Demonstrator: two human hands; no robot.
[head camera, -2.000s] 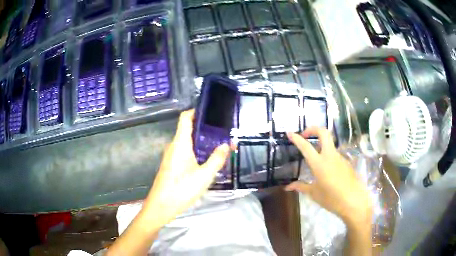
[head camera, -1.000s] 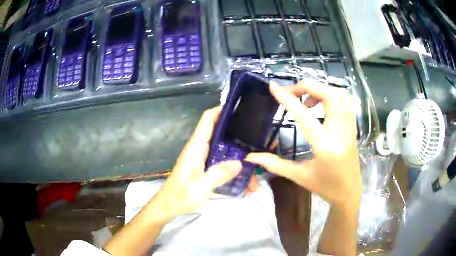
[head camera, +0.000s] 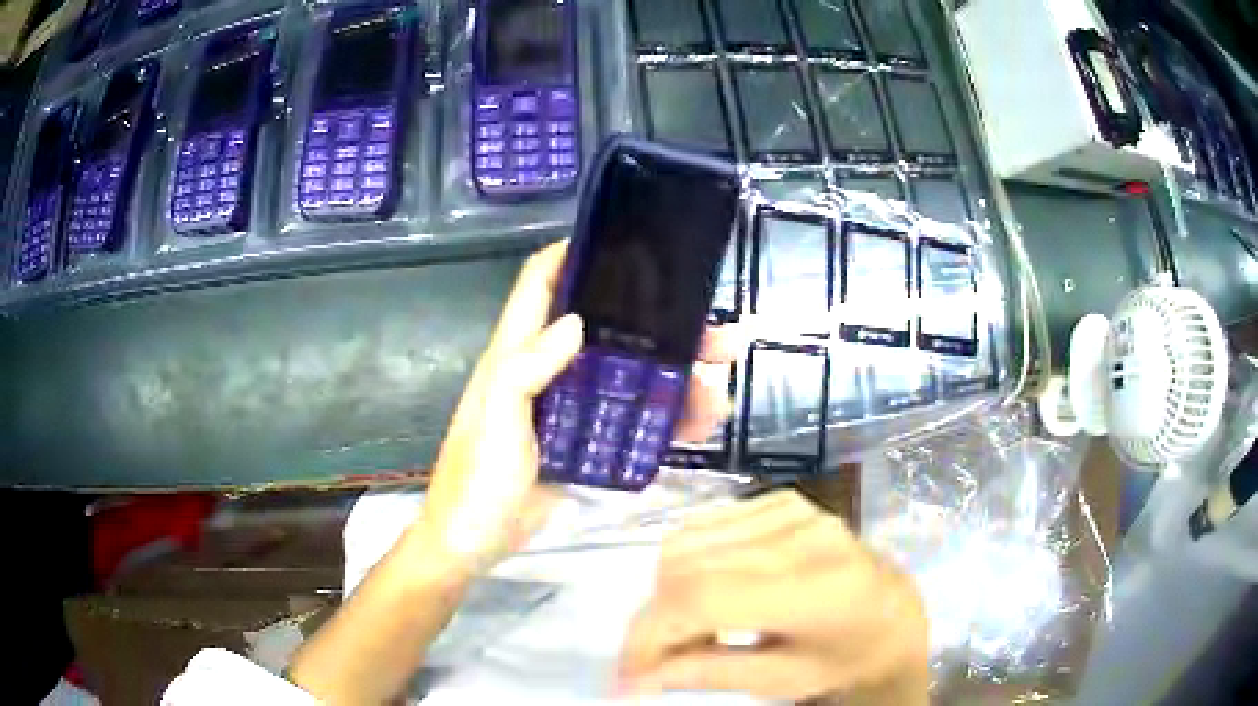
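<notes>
My left hand (head camera: 490, 428) holds a purple keypad phone (head camera: 637, 317) upright, its dark screen and purple keys facing me. Fingertips show behind its right edge. My right hand (head camera: 780, 607) is low, below the phone, blurred; a thin greyish piece shows to its left, and I cannot tell whether the hand holds it. The lens sheet (head camera: 883, 393) with rows of black-framed lenses lies behind and right of the phone. The phone tray (head camera: 455, 228) with several purple phones in pockets is at the upper left.
A small white fan (head camera: 1166, 375) stands at the right. A white box (head camera: 1035, 97) with a black oval part and red light is at the upper right. Crinkled clear plastic (head camera: 966, 552) lies at the lower right. Cardboard (head camera: 180, 634) is below the bench edge.
My right hand has moved off the phone's screen, down towards me. The phone is more upright and slightly higher. Earlier, my right hand was at the lens sheet.
</notes>
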